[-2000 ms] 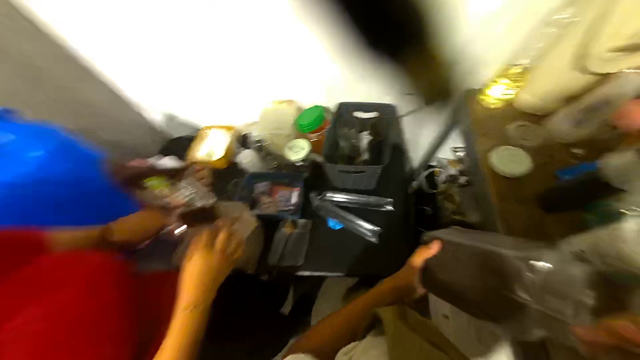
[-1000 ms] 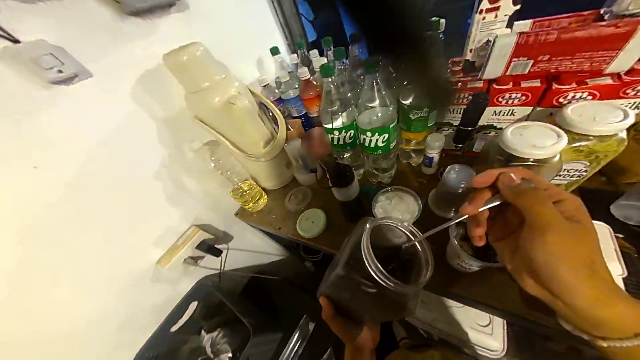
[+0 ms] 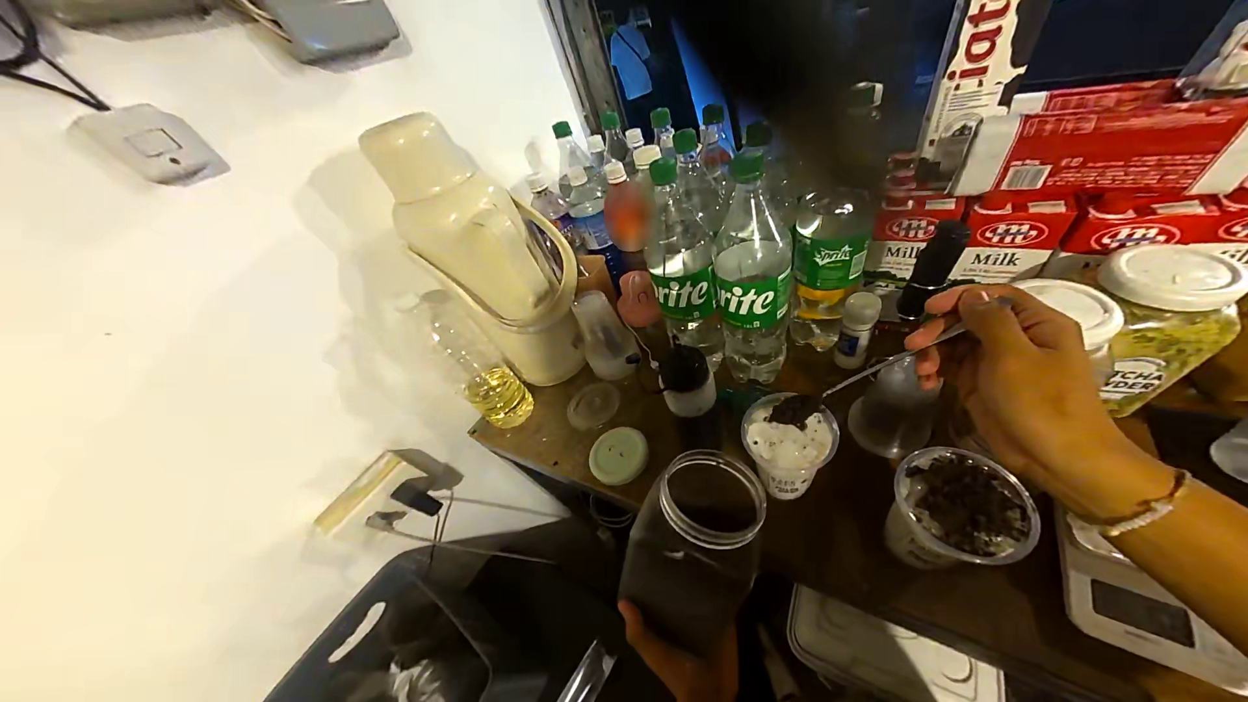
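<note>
In my right hand (image 3: 1024, 380) is the handle of a metal spoon (image 3: 892, 361). Its tip, with dark crumbs, is over a small clear plastic cup (image 3: 788, 473) of white, ice-like filling; whether it touches the filling is unclear. My left hand (image 3: 678, 658) grips the lower part of an uncapped clear jar (image 3: 697, 556), tilted and dark inside, at the table's front edge. A larger plastic cup (image 3: 916, 541) topped with dark crumbs (image 3: 965, 507) stands below my right hand. A pale green round lid (image 3: 618, 456) lies left of the small cup.
Behind stand Sprite bottles (image 3: 751, 283), a cream vacuum flask (image 3: 487, 253), an oil bottle (image 3: 497, 395) and milk cartons (image 3: 1009, 234). Lidded jars (image 3: 1170, 322) and a digital scale (image 3: 1150, 604) are at right. A dark plastic basket (image 3: 370, 624) sits below left, near a wall socket with cables (image 3: 419, 497).
Since a second ago, the spoon has moved from the jar's mouth to the small cup, with dark crumbs now on it there. The larger crumb-topped cup shows more fully. The view swung well away from the earliest frame.
</note>
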